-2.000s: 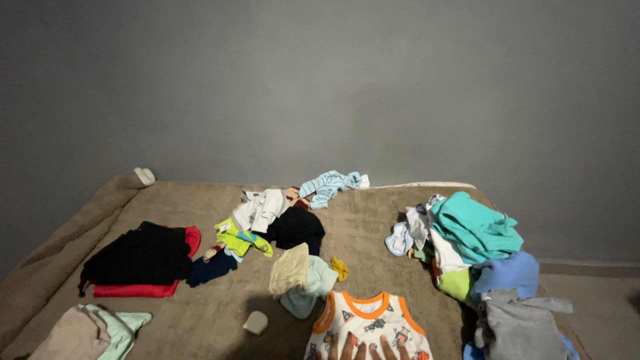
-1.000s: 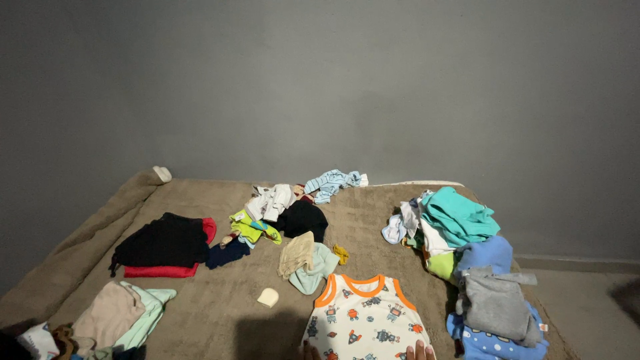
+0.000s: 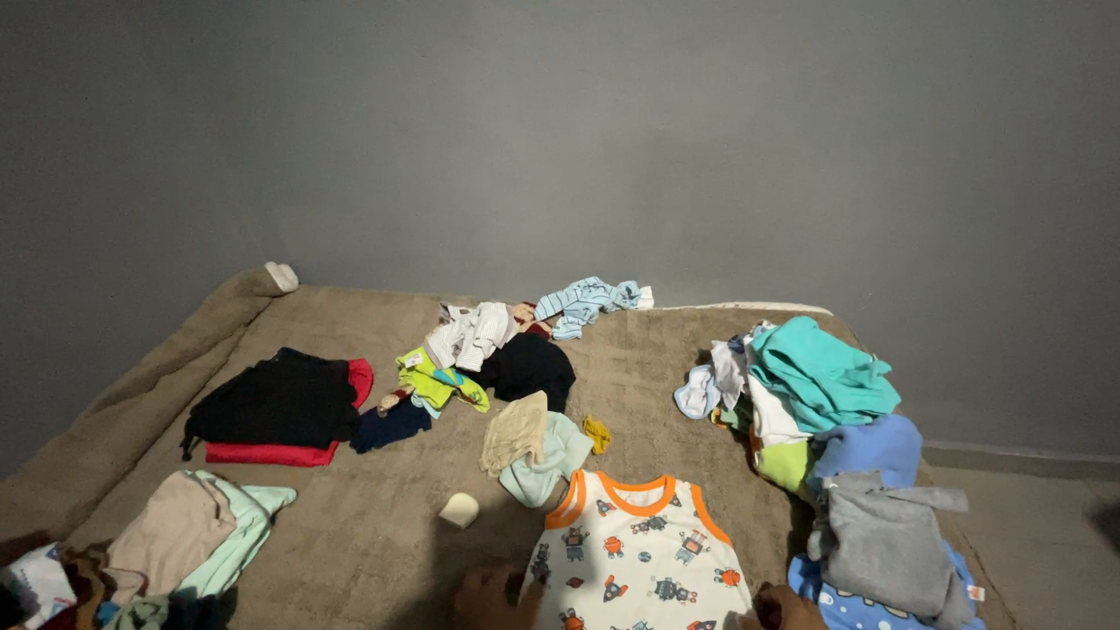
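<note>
A white sleeveless baby top with orange trim and a robot print lies spread flat on the brown bed cover, its neck toward the wall. My left hand is low in the view at the top's left edge, dim and partly cut off by the frame. At the lower right edge of the top is my right hand, its fingers bent against the cloth. The frame cuts off the lower part of the top. Whether either hand pinches the fabric is unclear.
Black and red clothes lie left, beige and mint ones nearer. Mixed baby clothes fill the back middle. A heap with a teal garment and a grey one lines the right edge. A grey wall stands behind.
Two seconds ago a hand lay spread on the top's chest; now both hands are at its sides, lower down. More of the top's printed front shows.
</note>
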